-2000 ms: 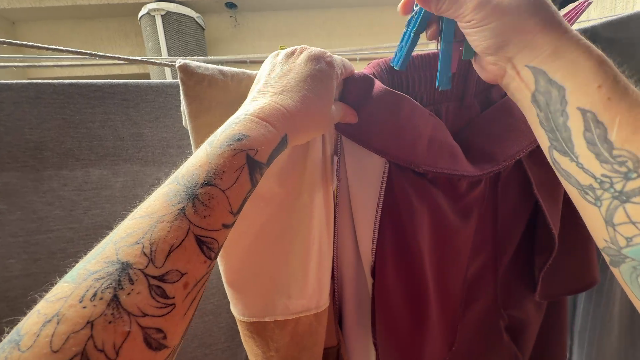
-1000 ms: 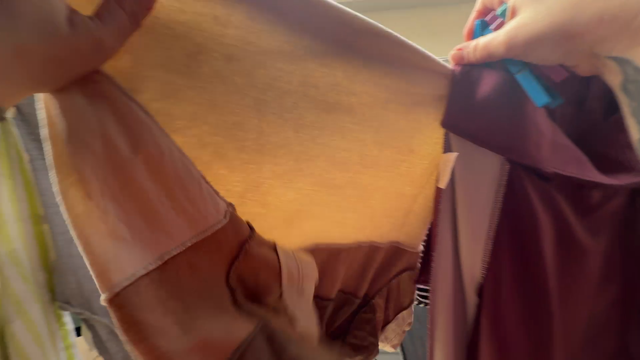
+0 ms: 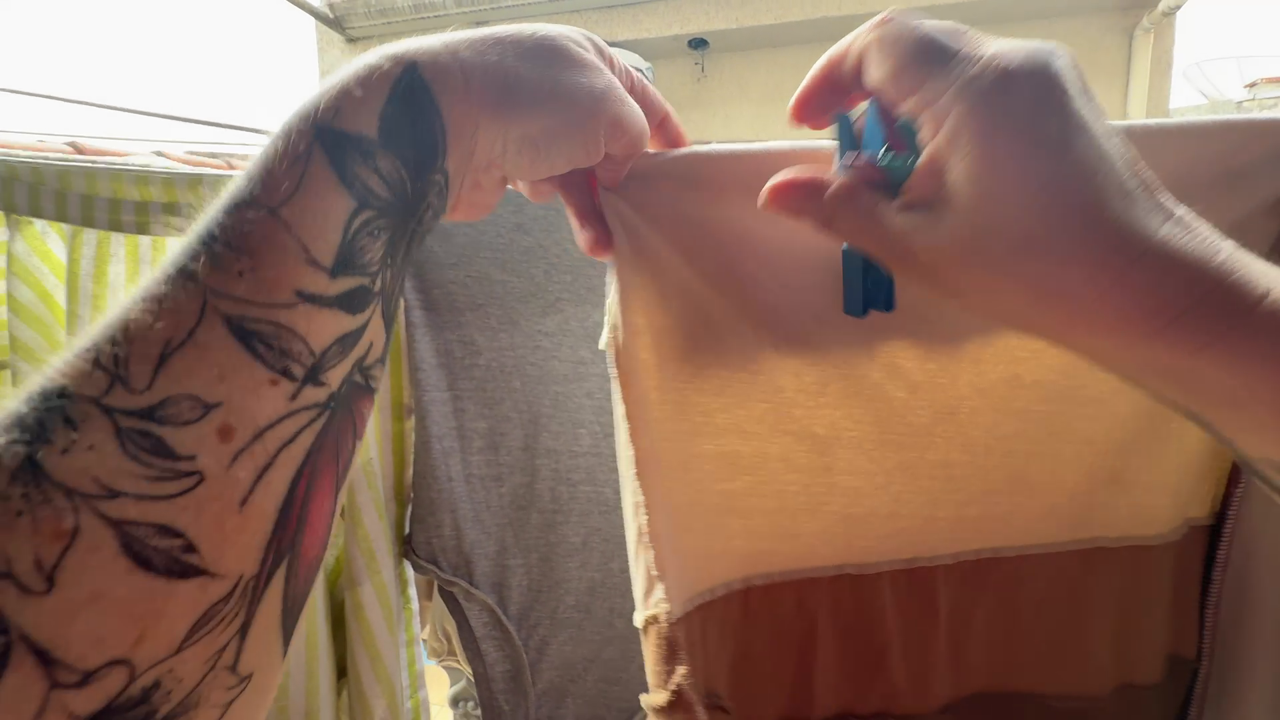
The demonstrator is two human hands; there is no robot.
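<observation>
My left hand (image 3: 570, 120) pinches the upper left corner of a beige and brown garment (image 3: 900, 440), which hangs spread out with its top edge level. Just right of it, in front of the same garment's top edge, my right hand (image 3: 960, 150) holds several plastic clothespins (image 3: 868, 285), blue and dark green, against the palm. Its thumb and forefinger are apart. The clothespins are blurred and partly hidden by the fingers. A grey garment (image 3: 510, 420) hangs behind and to the left of the beige one.
At the left hangs a green and white striped cloth (image 3: 60, 290). A thin line (image 3: 140, 107) crosses the upper left. Part of another garment (image 3: 1240, 610) with a stitched seam shows at the lower right. A building wall (image 3: 760, 85) stands behind.
The beige garment was bunched narrow beside the maroon one two seconds ago; it is now spread wide. My right hand has let go of the maroon garment's top edge, which it touched one second ago.
</observation>
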